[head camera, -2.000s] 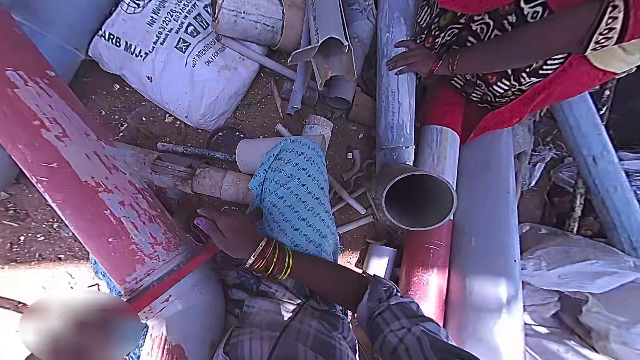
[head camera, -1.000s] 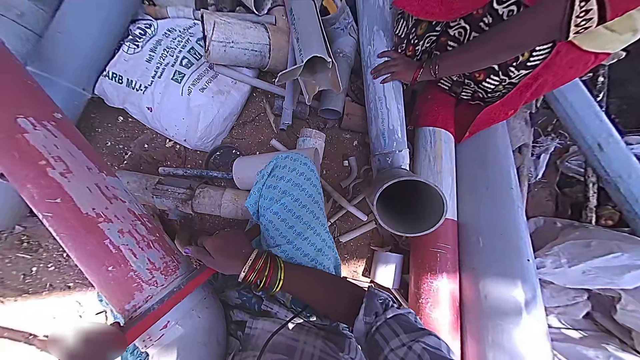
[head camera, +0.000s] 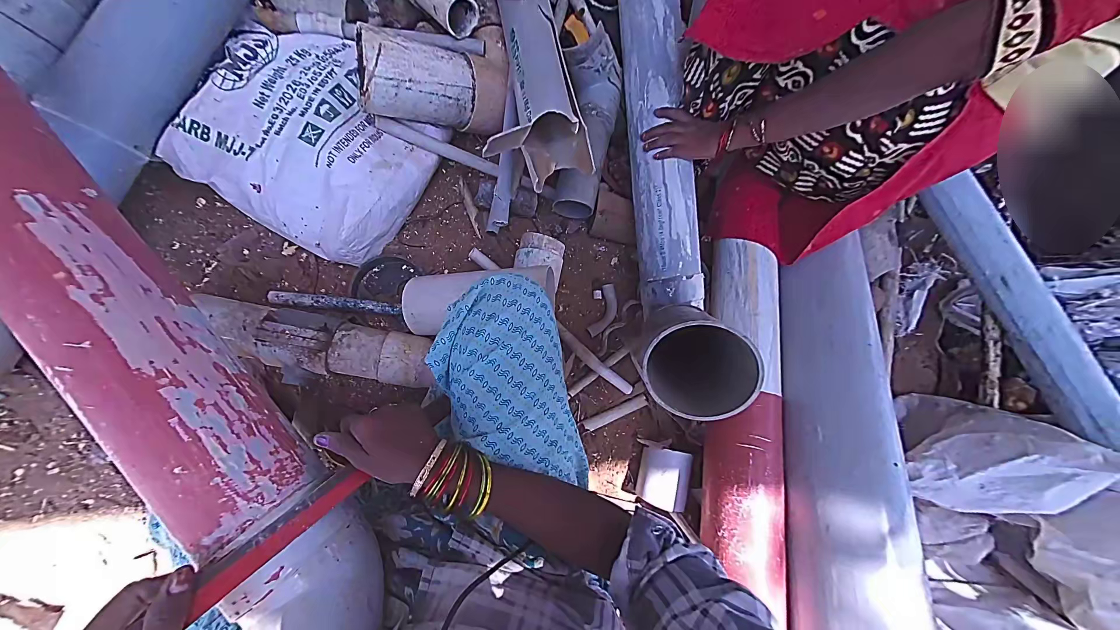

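Observation:
A large pipe with flaking red paint (head camera: 149, 324) slants down from the upper left to a grey rounded pipe section (head camera: 315, 569). Across their junction lies a long, narrow red bar (head camera: 280, 542). My left hand (head camera: 144, 604), cut off by the bottom edge, has its fingers closed around the bar's lower end. At the upper end, my right hand (head camera: 381, 442), with bangles at the wrist, is curled against the pipe's rim; its fingertips are partly hidden, so its grip is unclear. A blue patterned cloth (head camera: 512, 376) lies just beyond my right hand.
Another person's hand (head camera: 682, 136) rests on a grey pipe (head camera: 661, 201) with an open end. Beside it run a red and grey pipe (head camera: 744, 490) and a wide grey pipe (head camera: 849, 437). Pipe offcuts (head camera: 416, 79), a white printed sack (head camera: 297, 157) and plastic sheeting (head camera: 1006, 455) lie around.

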